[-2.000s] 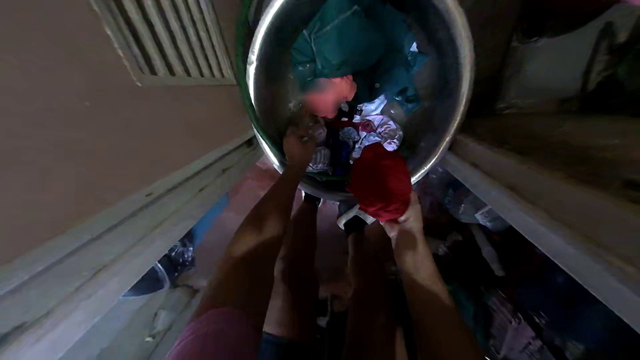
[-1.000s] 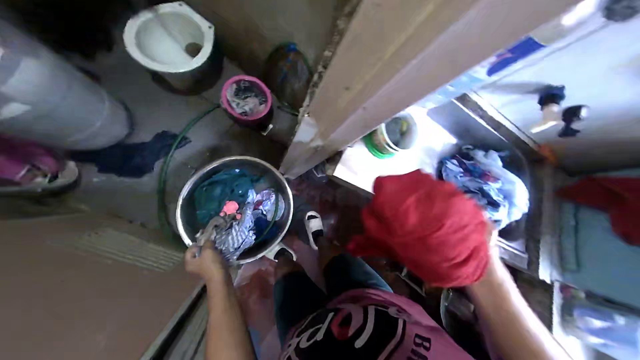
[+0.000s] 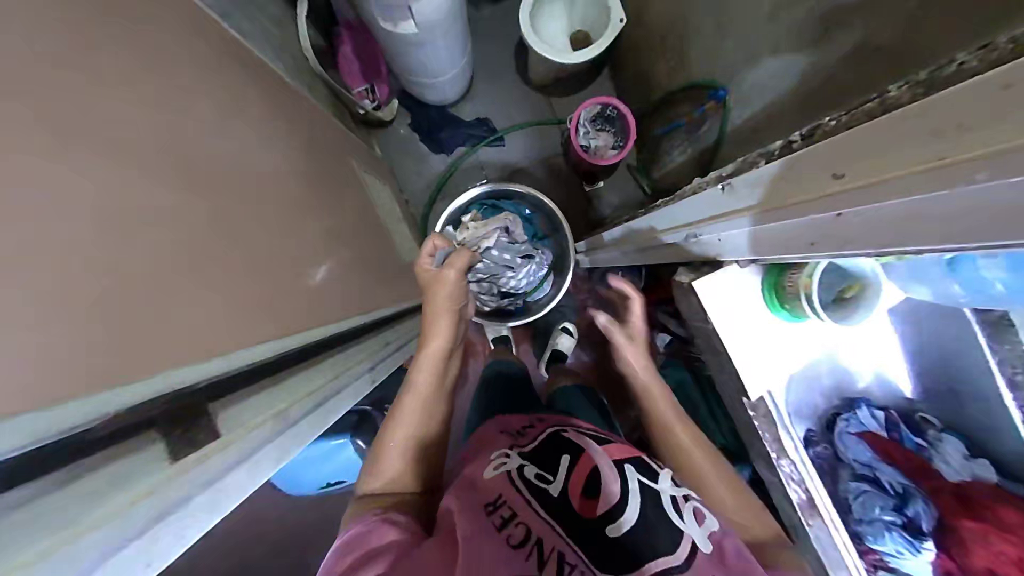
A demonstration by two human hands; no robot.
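Observation:
A round metal basin (image 3: 570, 254) holds wet clothes, among them a teal cloth (image 3: 524, 216) and grey-and-white patterned garments (image 3: 512, 264). My left hand (image 3: 448, 272) is closed on a bunched greyish cloth (image 3: 484, 232) at the basin's left rim. To the right of the basin my right hand (image 3: 624, 324) hangs in the air with its fingers apart, holding nothing. A red cloth (image 3: 972, 500) lies over other clothes in the sink at the lower right.
Beyond the basin stand a toilet bowl (image 3: 572, 36), a pink-rimmed bucket (image 3: 574, 132) and a large pale drum (image 3: 432, 60). A green hose (image 3: 464, 156) curves behind the basin. A door frame (image 3: 800, 192) is at right, near a white container (image 3: 846, 292); a brown panel (image 3: 200, 200) is at left.
The red cloth, in my right hand a second ago, now lies in the sink, and that hand has moved back toward the basin with nothing in it. The view has shifted.

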